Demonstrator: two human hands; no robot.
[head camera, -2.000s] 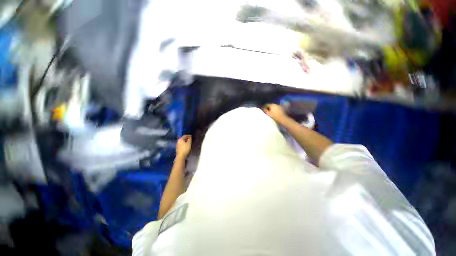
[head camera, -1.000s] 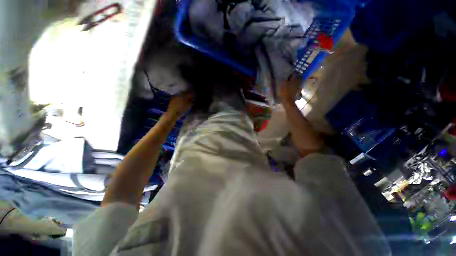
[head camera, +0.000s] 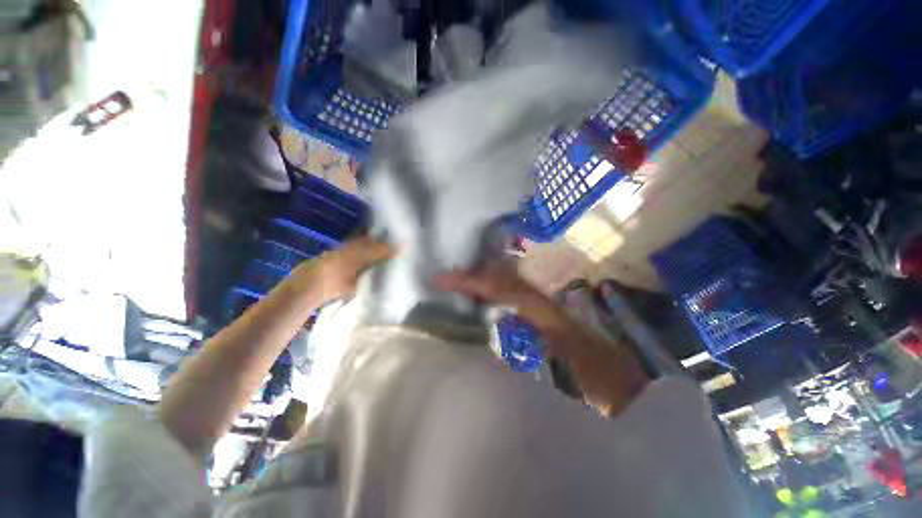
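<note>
A pale grey-white garment bundle (head camera: 445, 152) hangs between my hands and reaches up over the blue lattice-sided crate (head camera: 329, 116). It is blurred. My left hand (head camera: 362, 261) grips its lower left side. My right hand (head camera: 480, 283) is on its lower right side, with the fingers at the cloth. More pale cloth (head camera: 379, 51) shows inside the crate behind the bundle. A round red thing (head camera: 627, 150) is at the crate's right side.
A bright white table (head camera: 121, 172) with a red edge stands at left, with a dark red-framed item (head camera: 103, 111) on it. More blue crates (head camera: 758, 30) are at upper right, another crate (head camera: 723, 293) at right, on tan tiled floor (head camera: 698, 152). Striped garments (head camera: 91, 339) lie at lower left.
The view has turned and the crate is more visible. The pale bundle is now pulled up from the crate toward my body. My hands have come closer together, both on the cloth.
</note>
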